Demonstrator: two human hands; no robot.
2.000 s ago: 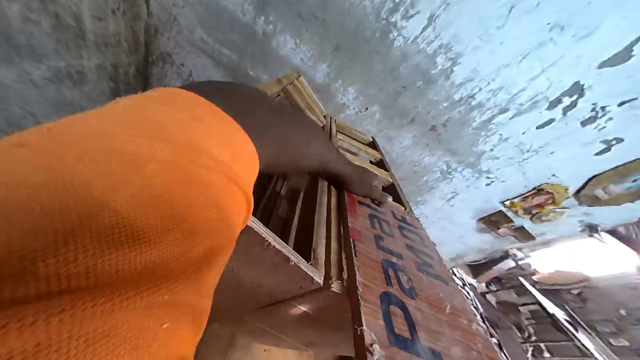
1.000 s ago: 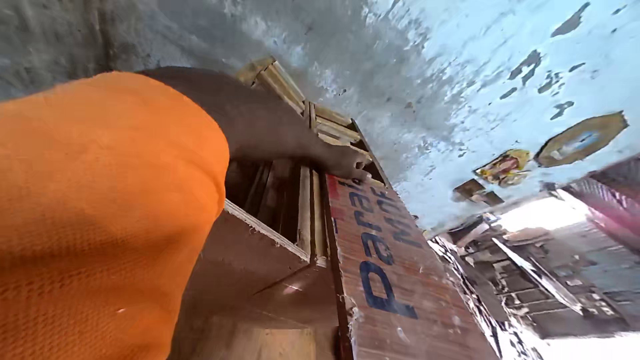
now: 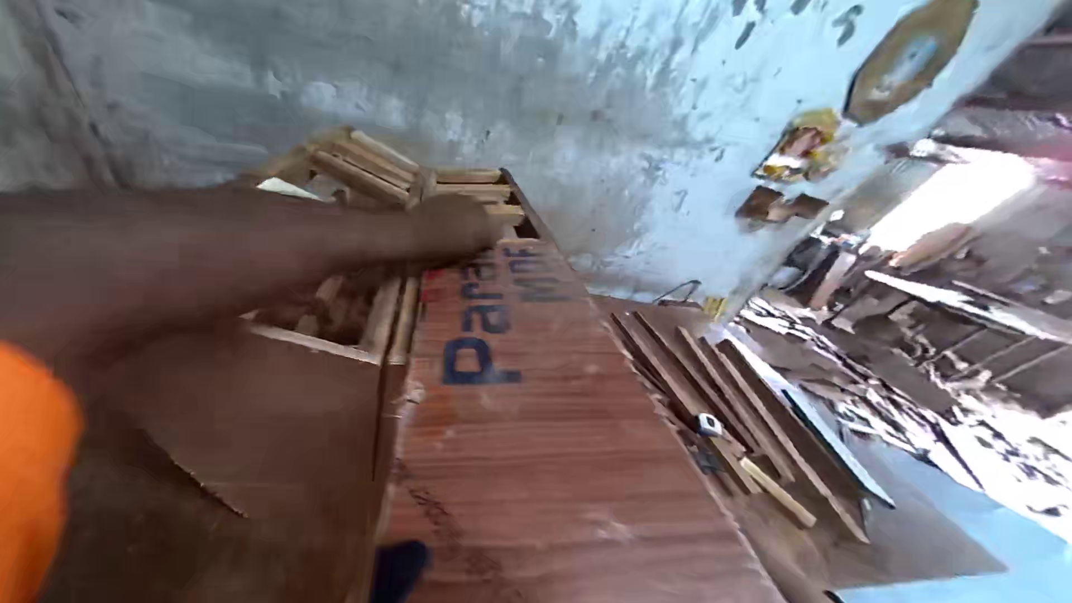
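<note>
My left hand (image 3: 456, 228), blurred, reaches in from the left on a bare forearm below an orange sleeve (image 3: 38, 469). It touches the far end of a long wood-grain board (image 3: 553, 444) that bears large dark writing. The fingers are too blurred to show whether they grip the board. Under and beside the forearm is a wooden frame (image 3: 389, 314) with slats and inner compartments, standing against the board's left edge. Part of the frame is hidden by the arm. My right hand is out of view.
A peeling blue-grey wall (image 3: 536, 109) rises behind. Right of the board, long wood strips (image 3: 712, 385) lie on a brown sheet with a tape measure (image 3: 709, 425) and a short piece of wood (image 3: 779, 492). Further right is a scrap pile (image 3: 921, 394). A dark blue object (image 3: 400, 569) shows at the bottom.
The orange sleeve has drawn off toward the left edge, and more of the board shows. The view has shifted, bringing in the wood strips and tape measure. My left hand stays by the board's far end.
</note>
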